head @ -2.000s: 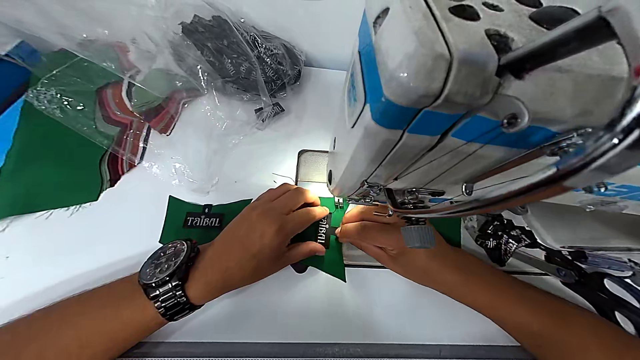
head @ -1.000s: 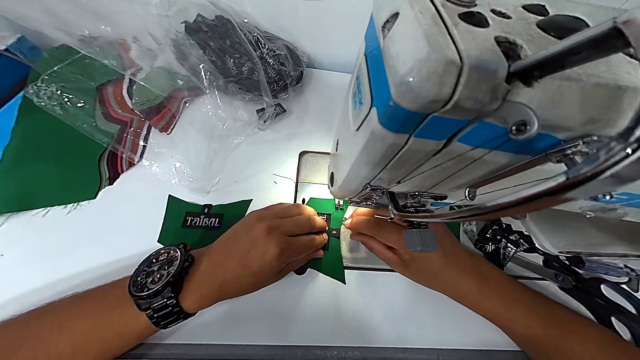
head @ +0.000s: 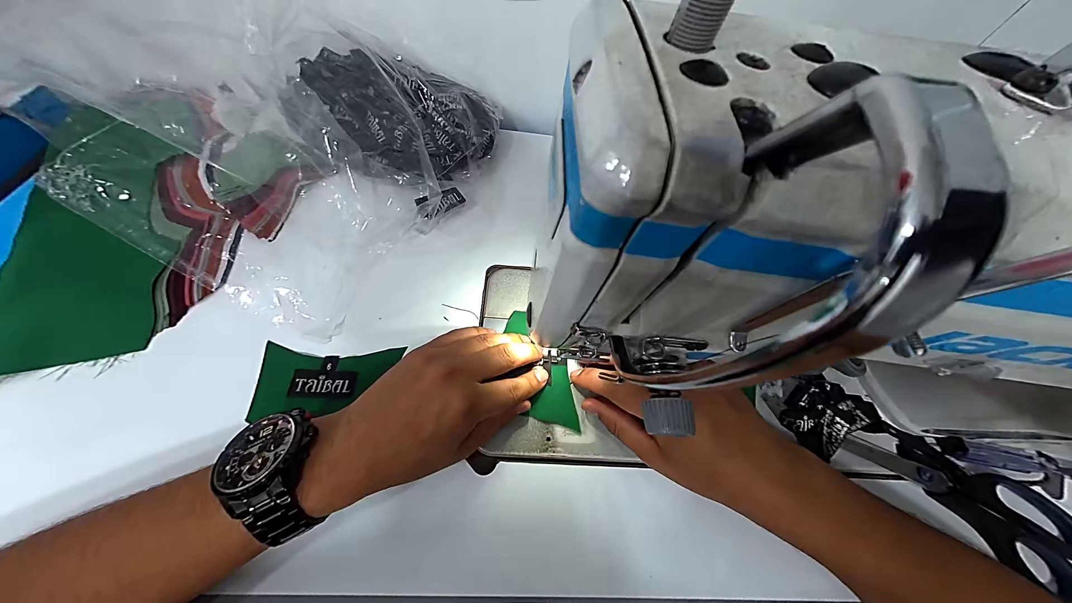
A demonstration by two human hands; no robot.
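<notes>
A green fabric piece (head: 556,404) lies on the metal needle plate (head: 536,444) beneath the presser foot (head: 553,356) of a sewing machine (head: 712,201). My left hand (head: 444,402), with a watch on its wrist, presses on the piece from the left, fingertips close to the foot; its label is mostly hidden. On the other side, my right hand (head: 670,419) has its fingertips at the fabric's right edge, partly hidden behind the machine head and its grey knob. Left of my left hand lies another green piece (head: 272,377) with a black woven label (head: 322,383).
A clear plastic bag (head: 335,226) and a bundle of black labels (head: 394,117) lie at the back left, near a stack of coloured fabric (head: 75,268). Black-handled scissors (head: 963,494) and more black labels (head: 829,414) are at the right.
The green piece under the foot has shifted away from me; its upper end now shows past my left fingers. My left hand has moved slightly forward and now covers the label seen between the hands earlier.
</notes>
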